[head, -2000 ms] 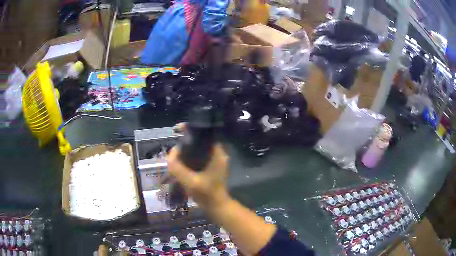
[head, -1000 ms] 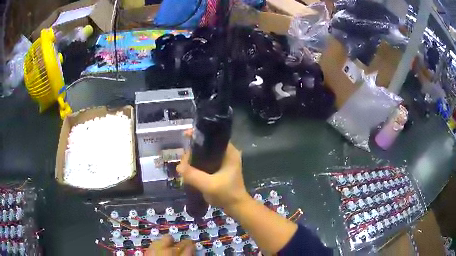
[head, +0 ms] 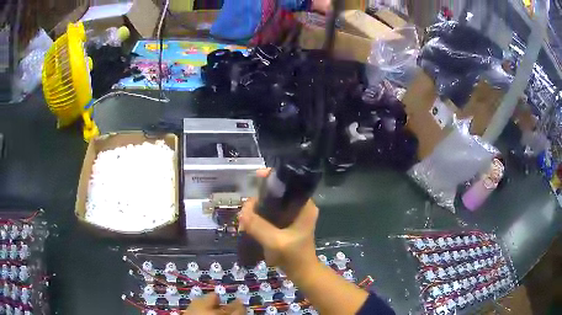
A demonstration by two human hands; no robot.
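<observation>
My right hand (head: 280, 231) is closed around the thick black electric screwdriver (head: 289, 191), tilted, with its lower end over the back row of small motor assemblies (head: 193, 268). The screwdriver's tip is not clear. My left hand (head: 215, 306) is cut off by the bottom edge, fingers over the front rows of the tray; whether it grips a piece cannot be told. Red lead wires run between the rows. The grey-silver screw feeder (head: 209, 175) stands just behind the tray.
A carton of white pieces (head: 132, 187) is left of the feeder, near a yellow fan (head: 65, 77). Black parts (head: 277, 92) are heaped behind. A clear bag (head: 453, 163) and pink bottle (head: 484, 187) lie right. More trays are at left (head: 18, 261) and right (head: 462, 264). A person's blue clothing shows behind.
The screwdriver has moved from beside the feeder to over the middle tray in my right hand. My left hand has come into view at the bottom. The view has tilted down.
</observation>
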